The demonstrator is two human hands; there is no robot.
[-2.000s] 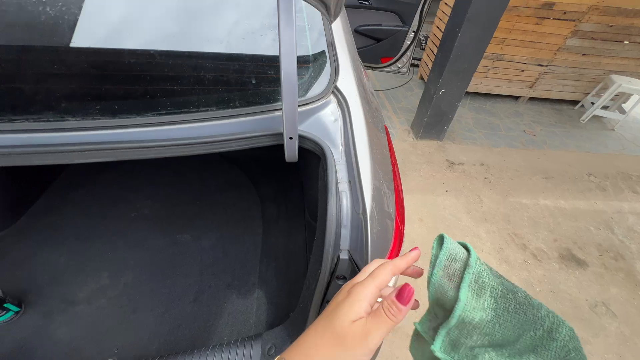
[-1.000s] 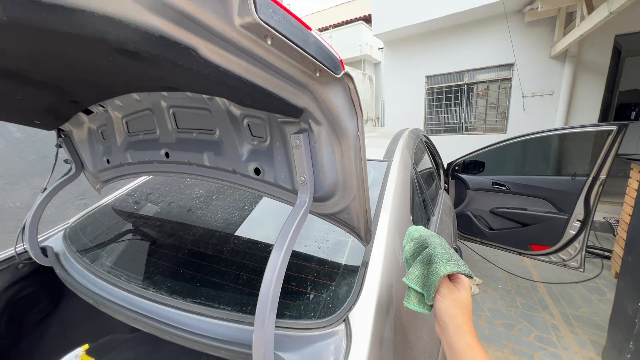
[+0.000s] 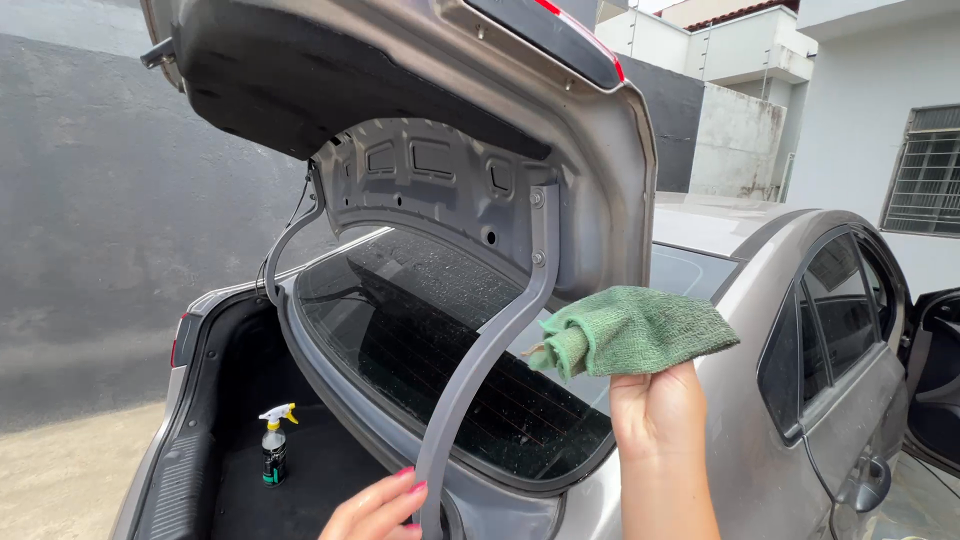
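My right hand [image 3: 656,409] is raised in front of the rear side of the car, holding a folded green microfiber cloth [image 3: 637,330] that covers its fingers. Low in the view, my left hand [image 3: 382,510] has nothing visible in it; its fingers are beside the lower end of the grey trunk hinge arm [image 3: 480,360], and whether they touch it I cannot tell. Above both hands stands the raised trunk lid [image 3: 600,150]. A spray bottle [image 3: 274,454] with a white and yellow trigger head is upright on the dark trunk floor [image 3: 315,480].
The rear window [image 3: 420,330] lies behind the hinge arm, with droplets on it. A dark grey wall [image 3: 97,225] rises at the left. At the far right, a car door [image 3: 937,360] stands open. The striped trunk sill [image 3: 176,487] borders the trunk opening.
The view has swung up and left from the trunk edge. My right hand with the cloth now shows in front of the rear window's side. My left hand, out of view one second ago, shows again.
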